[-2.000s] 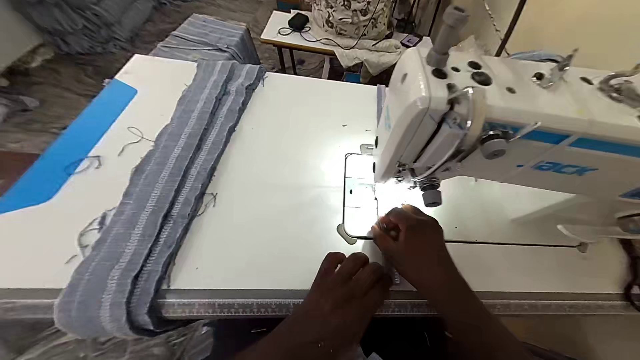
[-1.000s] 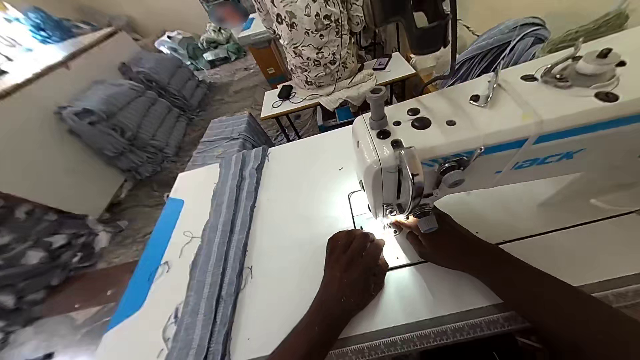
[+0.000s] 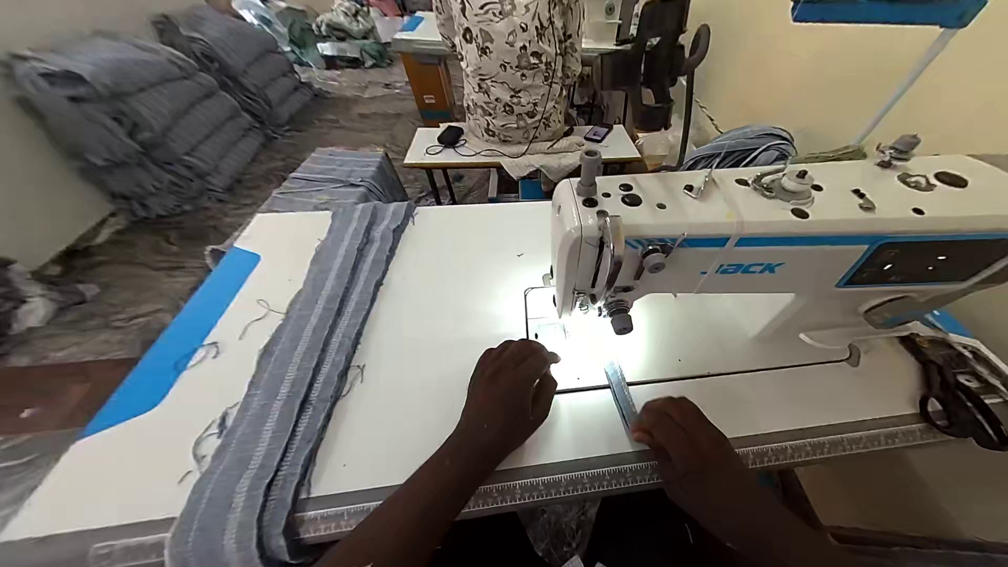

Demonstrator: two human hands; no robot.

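A white Jack industrial sewing machine [image 3: 756, 268] stands on the white table [image 3: 441, 315], its lamp lighting the needle area brightly. Just left of and below the needle, my left hand [image 3: 512, 386] rests with bent fingers; glare hides whether it pinches anything. My right hand [image 3: 681, 433] holds the lower end of a narrow grey-blue strip [image 3: 621, 394], which looks like fabric and runs up toward the needle area. Long grey-blue striped fabric bands [image 3: 307, 362] lie on the table's left part and hang over the front edge.
Black-handled scissors [image 3: 957, 402] lie at the table's right end. A measuring tape [image 3: 567, 484] runs along the front edge. Loose threads [image 3: 209, 433] lie at left. Beyond are folded fabric stacks [image 3: 142, 118], a small table [image 3: 425, 150] and a person in a patterned garment [image 3: 520, 71].
My right hand has moved from beside the needle toward the front edge, where it now holds the narrow strip. My left hand stays left of the needle area. The view has shifted.
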